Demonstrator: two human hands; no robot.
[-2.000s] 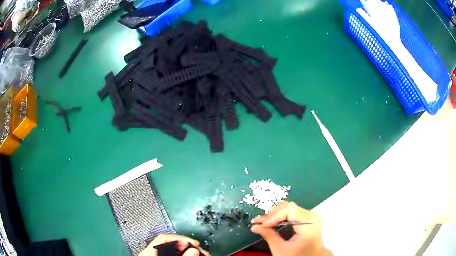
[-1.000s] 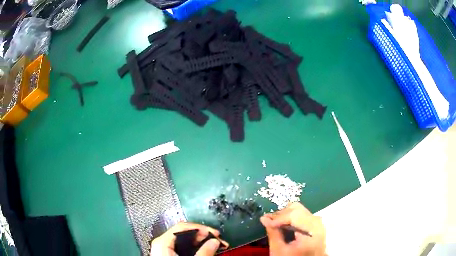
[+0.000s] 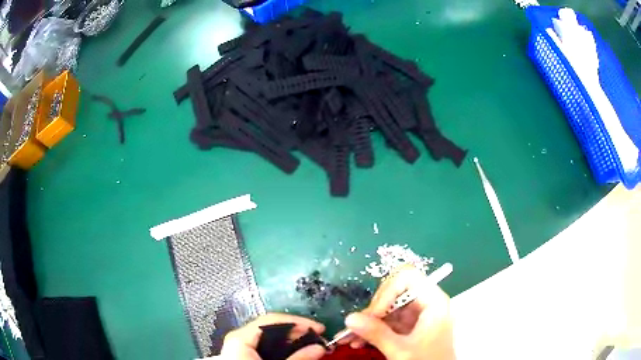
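My left hand point(image 3: 270, 339), cut off by the bottom edge, holds a black fabric strap point(image 3: 275, 340) folded between its fingers. My right hand point(image 3: 408, 316) holds slim silver tweezers point(image 3: 402, 301) like a pen. Their tip is at the strap's right end, close to my left fingertips; I cannot tell whether it holds a piece. A heap of tiny silvery pieces point(image 3: 393, 259) lies just beyond my right hand, partly hidden by it. Small black bits point(image 3: 316, 287) lie to its left. A silver-grey gridded sheet point(image 3: 212, 274) lies left, with white tape point(image 3: 204, 217) across its far end.
A loose pile of black straps point(image 3: 309, 91) lies at upper centre. A thin white stick point(image 3: 497, 211) lies at right, below a blue perforated basket point(image 3: 573, 91). Orange-yellow bins point(image 3: 57, 116) stand at upper left. Stacked black straps point(image 3: 74, 327) lie at lower left. Crossed black strips point(image 3: 119, 114) lie near the bins.
My right hand has moved left from beside the silvery heap and turned, bringing the tweezers' tip to the strap. My left hand still holds the strap. The whole view has shifted.
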